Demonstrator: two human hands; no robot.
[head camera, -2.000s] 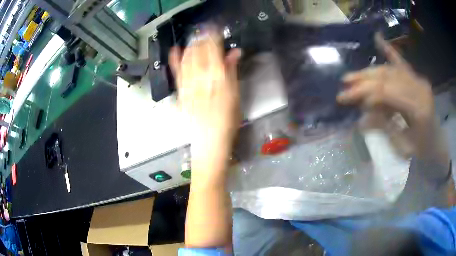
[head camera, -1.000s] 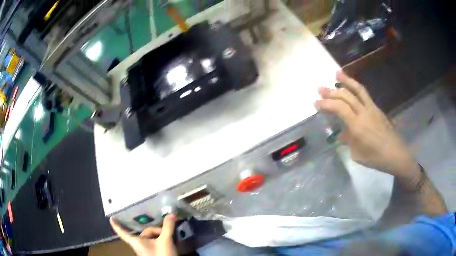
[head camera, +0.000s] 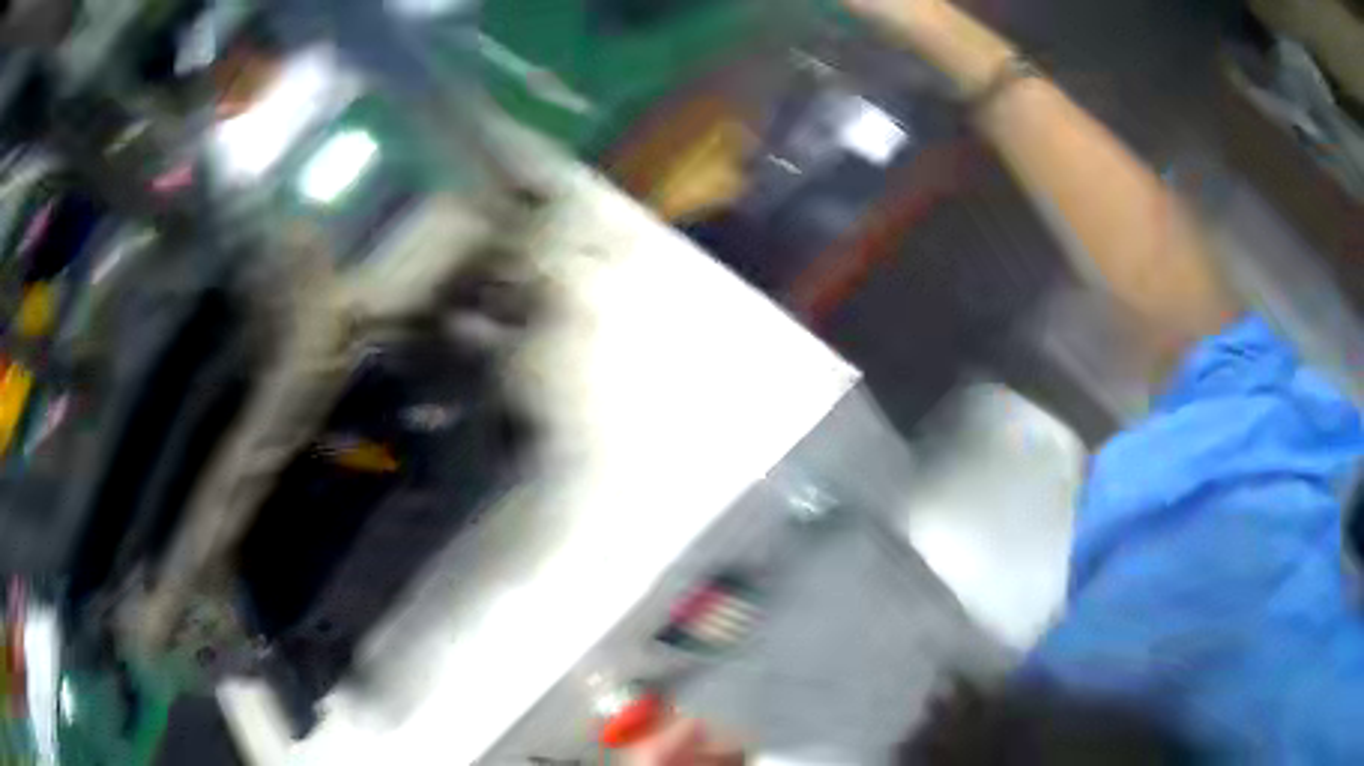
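The view is strongly blurred. The white-topped press (head camera: 643, 404) lies diagonally, with a dark fixture area (head camera: 404, 494) on it; whether a housing shell is in it cannot be told. My right arm reaches to the top edge beyond the press; my right hand (head camera: 916, 24) is mostly cut off there, so its fingers and any hold are hidden. A small blurred part of my left hand (head camera: 694, 741) shows at the bottom edge beside the red emergency stop (head camera: 633, 721). The rest is out of the picture, and what it holds cannot be seen.
The parts bin (head camera: 875, 252) with shiny dark bagged pieces (head camera: 860, 132) stands beyond the press, near my right forearm. A panel with red digits (head camera: 709, 611) is on the press front. Blurred metal frame parts (head camera: 255, 449) stand at the left, with green surface behind.
The view has swung, so the press now lies more steeply diagonal. My right hand has left the press's front right corner and reached up and away. My left hand now shows only beside the red knob.
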